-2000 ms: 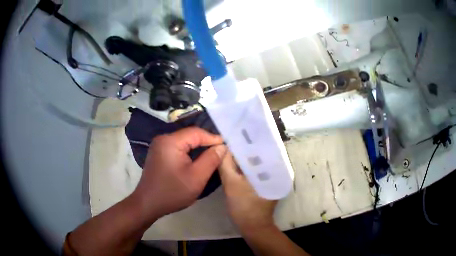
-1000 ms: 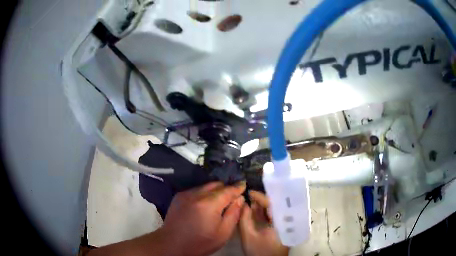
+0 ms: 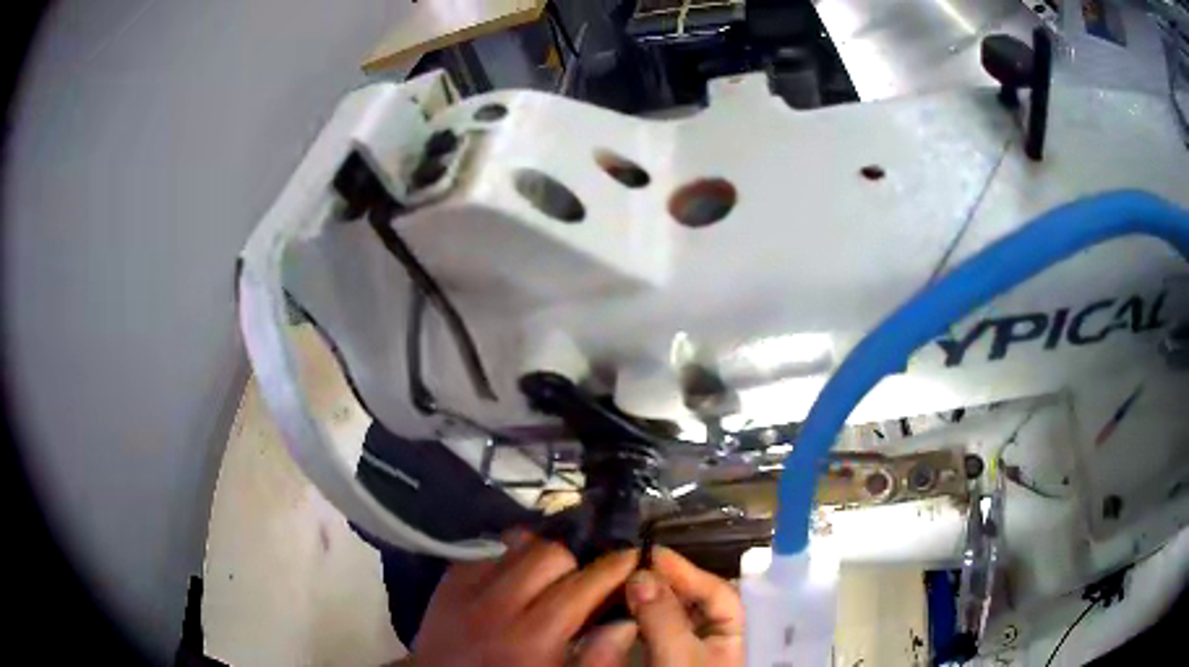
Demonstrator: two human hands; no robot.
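Black fabric, likely a bag [image 3: 424, 489], lies under and left of the needle area of the sewing machine, with a thin pale line on it. My left hand [image 3: 528, 606] holds the fabric edge just in front of the presser foot area [image 3: 613, 489]. My right hand [image 3: 685, 606] touches my left fingertips and pinches a small dark piece at the same edge. Both hands are cut off by the bottom edge. The fabric between the fingers is mostly hidden.
The white machine head [image 3: 769, 287] spans above the hands. The curved white guard [image 3: 307, 443] reaches down to my left hand. A blue gooseneck [image 3: 861, 378] ends in a white lamp [image 3: 789, 606] beside my right hand. A slim silver tool [image 3: 981, 560] lies at the right.
The view has tilted up, so the machine head shows more and the hands sit lower. My hands stay close together at the needle area, on the fabric.
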